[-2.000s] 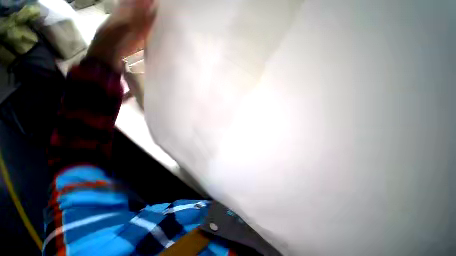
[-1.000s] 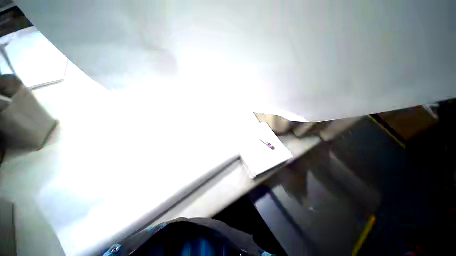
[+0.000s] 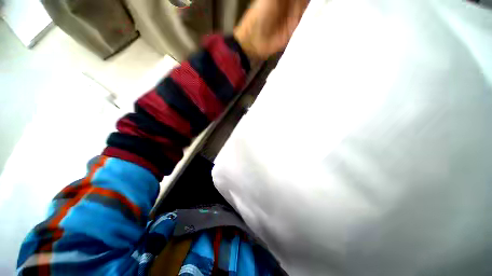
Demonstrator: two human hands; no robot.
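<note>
A large white sheet (image 3: 367,151) fills the right half of the view, with soft folds and a rounded near edge close to my body. My left hand (image 3: 275,27) is at the top, at the left edge of this sheet. It is blurred and its fingers are cut off or hidden, so its grip is unclear. My right hand is not in view. More flat white sheet material (image 3: 48,151) lies on the table at the left.
Taupe handbags (image 3: 97,24) stand at the top left, beside and behind my left forearm. A small white board (image 3: 27,19) is at the top left corner. The table edge runs diagonally under my forearm, with a dark gap between it and the sheet.
My left hand and striped sleeve are back in view after being absent one second ago. The view has turned, and the large sheet now hangs at the right. The small white stack with the tool is out of sight.
</note>
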